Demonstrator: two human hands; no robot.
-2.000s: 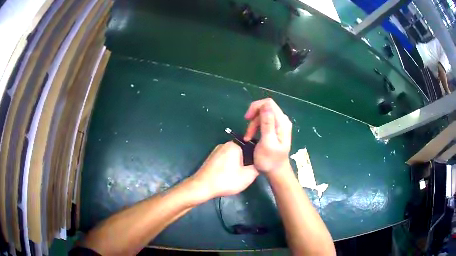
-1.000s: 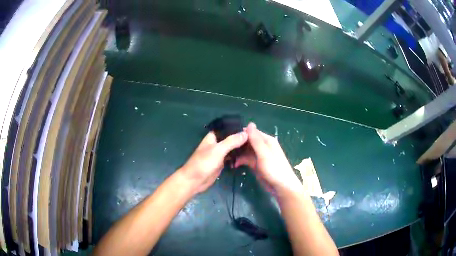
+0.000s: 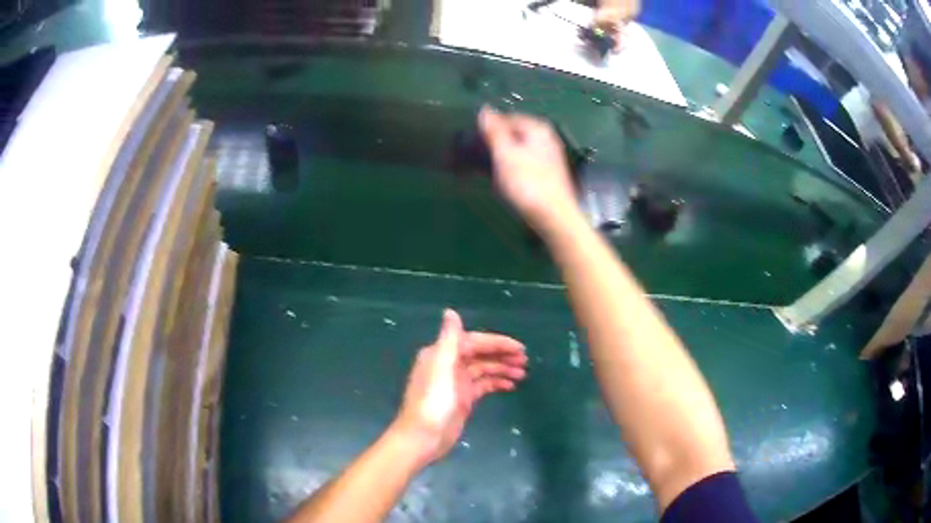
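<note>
My left hand (image 3: pixel 449 388) is over the near bench (image 3: pixel 337 398), fingers apart and empty. My right hand (image 3: pixel 526 169) is stretched forward over the dark green conveyor belt (image 3: pixel 368 204) and is blurred. A blurred black adapter (image 3: pixel 471 150) is at its fingertips on the left side. I cannot tell whether the fingers grip it. More dark shapes show just right of the hand, partly hidden behind it.
Black units lie on the belt at left (image 3: pixel 283 155) and right (image 3: pixel 658 207). A tall board stack (image 3: pixel 133 296) stands at left. A metal post (image 3: pixel 847 271) is at right. Across the belt, another person's hand (image 3: pixel 616 14) is over a white surface (image 3: pixel 551 46).
My hands have parted. The right moved forward over the belt; the left opened and let go of the black adapter. The adapter and cord bundle have left the near bench. The view has shifted.
</note>
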